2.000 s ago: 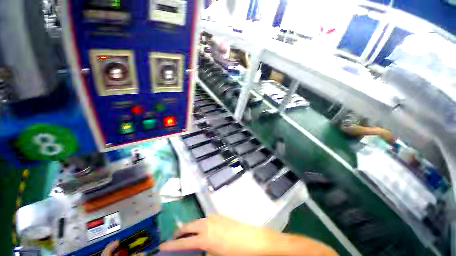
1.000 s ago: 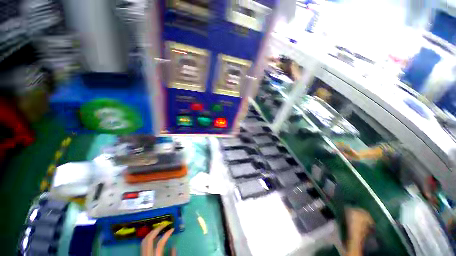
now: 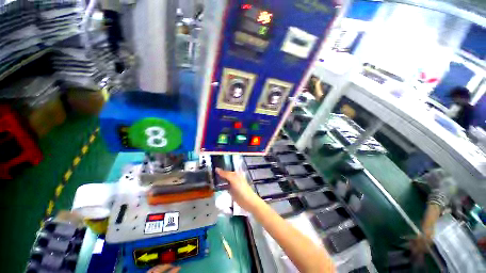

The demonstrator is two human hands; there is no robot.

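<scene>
The press fixture, an orange-brown block (image 3: 180,197) with a dark layer on top, sits on the silver-grey base plate (image 3: 133,226) under the blue press head (image 3: 114,120). My right hand (image 3: 228,178) reaches in from the lower right. Its fingertips are at a dark flat piece (image 3: 219,165) right of the fixture, below the control box; whether they grip it cannot be told. My left hand (image 3: 164,268) is cut off by the bottom edge. Its fingers are just below the red centre of the press front block (image 3: 143,257), and I see nothing in them.
The control box (image 3: 249,69) stands above the bench. A parts tray (image 3: 280,226) with rows of dark pieces lies right, another tray (image 3: 48,248) lower left. A white roll (image 3: 93,200) is left of the base. A thin yellowish tool (image 3: 227,247) lies on the mat. Another person's hand (image 3: 421,245) is over the conveyor.
The view has swung left, so the press now stands further right in the picture. My right arm has come up across the tray to the fixture's right side. My left hand remains by the front block.
</scene>
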